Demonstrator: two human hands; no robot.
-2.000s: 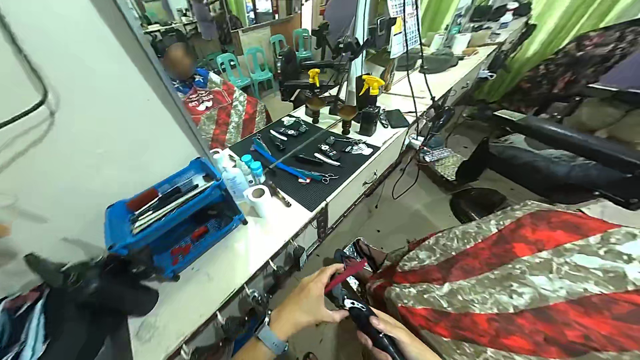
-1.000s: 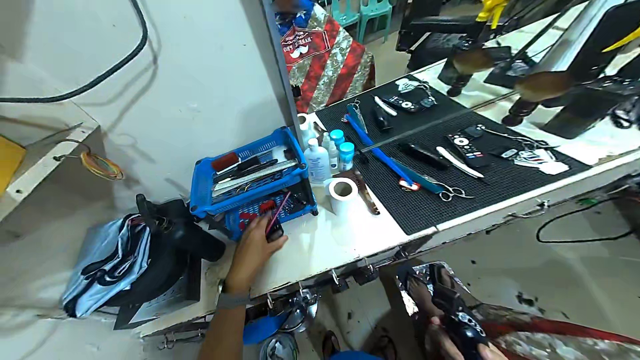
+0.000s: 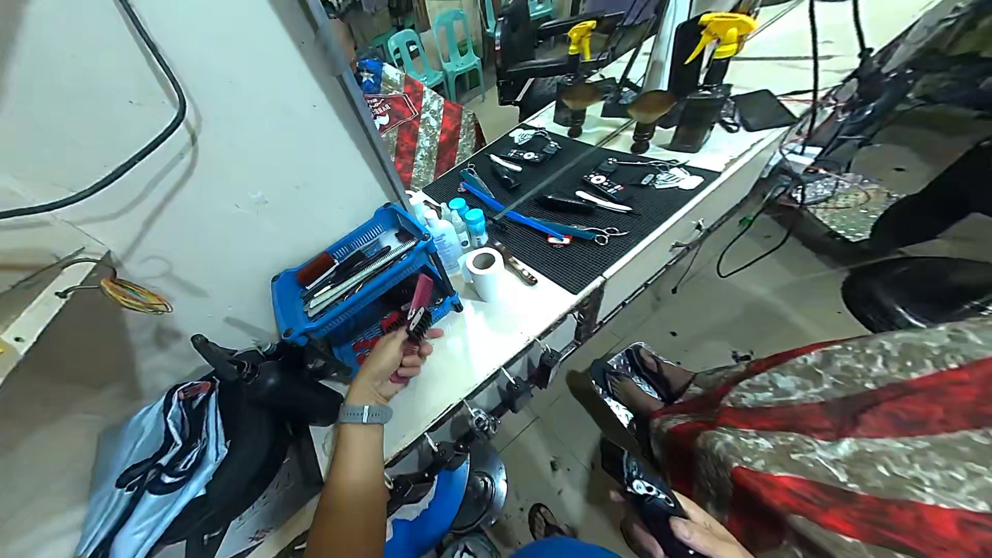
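Observation:
My left hand (image 3: 391, 364) is in front of the blue plastic basket (image 3: 372, 291), over the white counter. It holds a dark red comb (image 3: 421, 294) and a black clipper guard comb (image 3: 419, 322). At the bottom, my right hand (image 3: 690, 531) grips a black hair clipper (image 3: 649, 500) beside the red and camouflage-patterned cape (image 3: 837, 434) over a seated person. A white paper roll (image 3: 486, 273) stands right of the basket, near several bottles (image 3: 446, 240). Shears (image 3: 603, 234), a razor (image 3: 604, 201) and more tools lie on the black mat (image 3: 542, 267).
A mirror with a metal edge (image 3: 356, 101) stands behind the counter. A black hair dryer (image 3: 287, 387) lies at the left by a folded cloth (image 3: 167, 465). Tools hang along the counter's front edge (image 3: 496, 372). The person's feet (image 3: 639, 387) rest on a shiny footrest. Loose cables hang at the right.
Two seconds ago both my hands were together by the cape, with the comb and the clipper. My left hand has since moved to the basket. The comb and guard now show plainly in it.

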